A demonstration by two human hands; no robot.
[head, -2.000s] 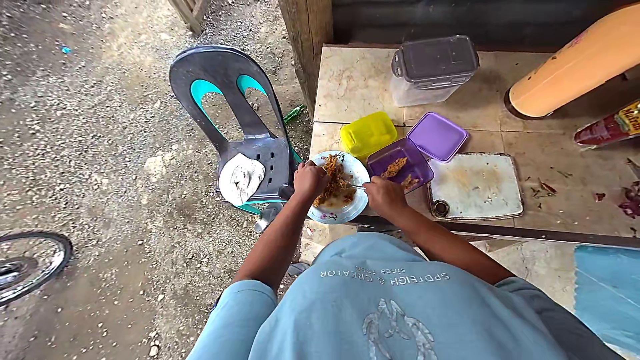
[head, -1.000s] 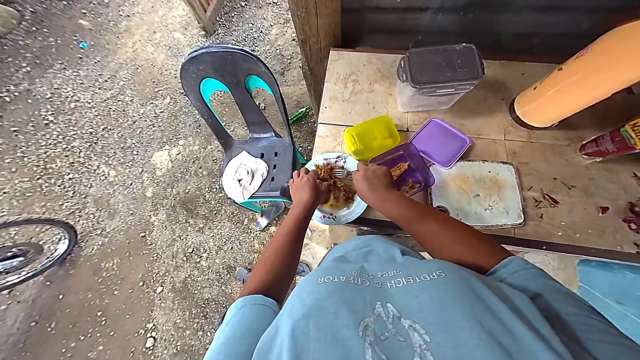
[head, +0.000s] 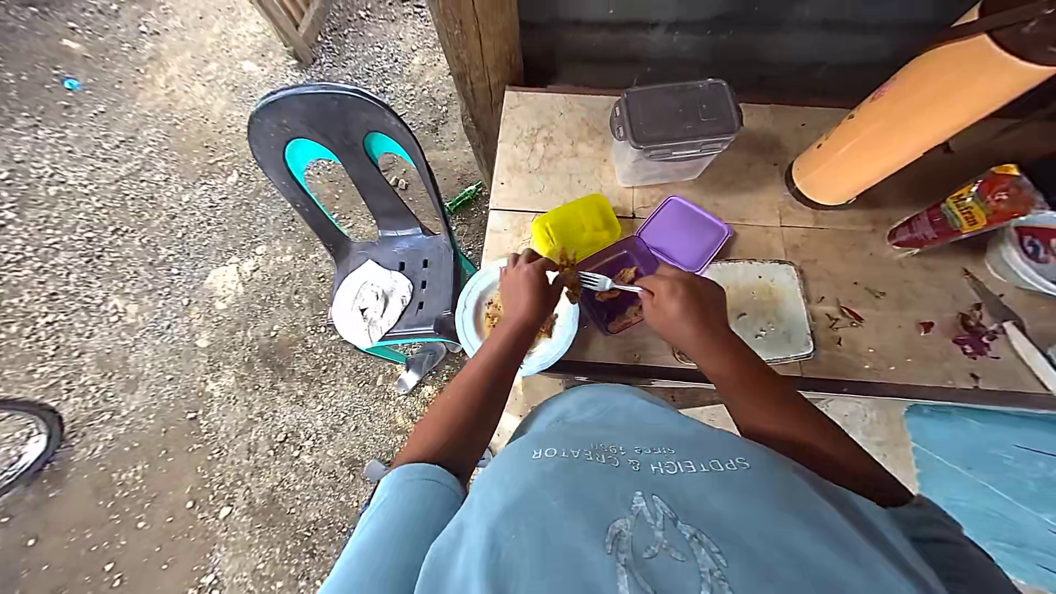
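Observation:
My left hand (head: 528,289) is over the right part of a white plate (head: 472,309) and pinches a brown piece of food (head: 569,279). A metal fork (head: 609,284) is in my right hand (head: 683,307), its tines pointing left and close to that piece. Bits of food lie on the plate, partly hidden by my left hand. Under the fork stands a purple plastic container (head: 601,318) holding more brown pieces. A yellow container (head: 576,228) sits behind it, and a purple lid (head: 685,233) lies to the back right.
A lidded clear box (head: 676,132), an orange cylinder (head: 916,115), a red packet (head: 965,210), a white tub (head: 1027,252) and a knife (head: 1011,322) rest on the tiled table. Right of the container is a worn white tray (head: 763,309). A plastic chair (head: 355,190) bearing a white cloth (head: 371,304) stands left.
Both hands were over the plate a second ago. The right hand with the fork has moved right, over the purple container, and a piece of food now shows in the left fingers.

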